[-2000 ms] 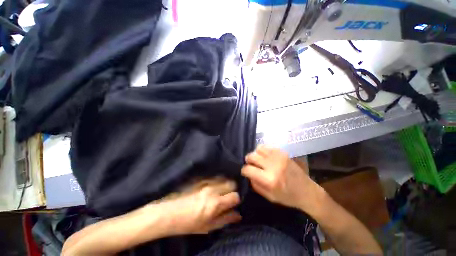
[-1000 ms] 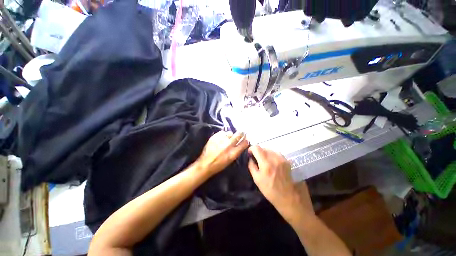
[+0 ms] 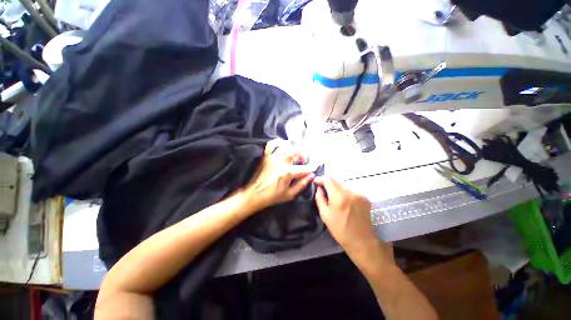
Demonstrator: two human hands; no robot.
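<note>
A black garment piece [image 3: 188,169] lies bunched on the table left of and in front of the needle area of the white sewing machine [image 3: 413,81], and hangs over the front edge. My left hand [image 3: 278,178] lies on the cloth, its thumb and fingers pinching a narrow dark edge. My right hand [image 3: 341,209] pinches the same edge just to the right, fingertips nearly touching the left ones. The fingertips hide part of the edge. The needle is hard to make out in the bright light.
Dark cloth heap [image 3: 125,94] at left. Right of the needle lie shears [image 3: 462,153], thread snips [image 3: 466,185] and a black cord bundle [image 3: 516,164]. A green basket [image 3: 541,240] stands at right, a brown surface [image 3: 454,284] below the ruler-marked table edge [image 3: 413,209].
Both hands have moved from the table's front edge up the cloth towards the needle area and come together. In the last second they stay together at the edge while the view shifts.
</note>
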